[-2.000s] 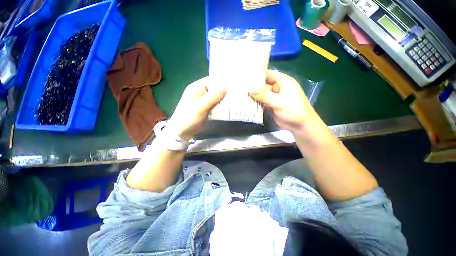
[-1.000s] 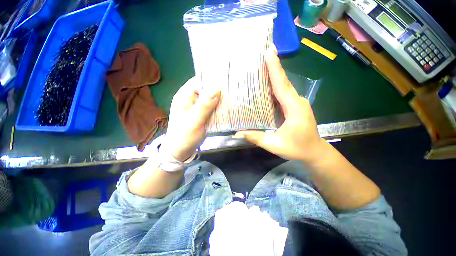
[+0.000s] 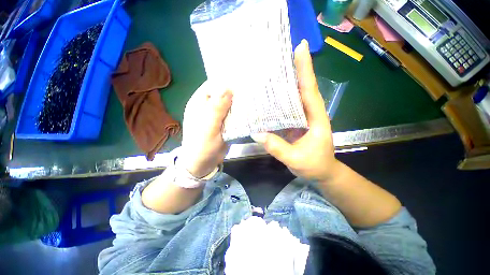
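A clear zip-lock bag packed with thin pins (image 3: 252, 70) is held up over the bench's front edge. Its zip end points up and left, and glare whitens much of its face. My left hand (image 3: 207, 121) grips its lower left side, thumb on the front. My right hand (image 3: 311, 123) holds the right side and lower edge, fingers along the side and thumb near the bottom. The fingers behind the bag are hidden.
A blue bin of dark thin parts (image 3: 72, 80) and a brown cloth (image 3: 144, 96) lie left. A blue tray (image 3: 305, 27) is partly behind the bag. A flat clear bag (image 3: 334, 96), yellow strip (image 3: 344, 48), black marker (image 3: 379, 48) and scale (image 3: 438, 37) are right.
The packed bag has come closer and higher in view, and is now tilted with its top leaning left. My right hand has shifted from its front to its right side and lower edge.
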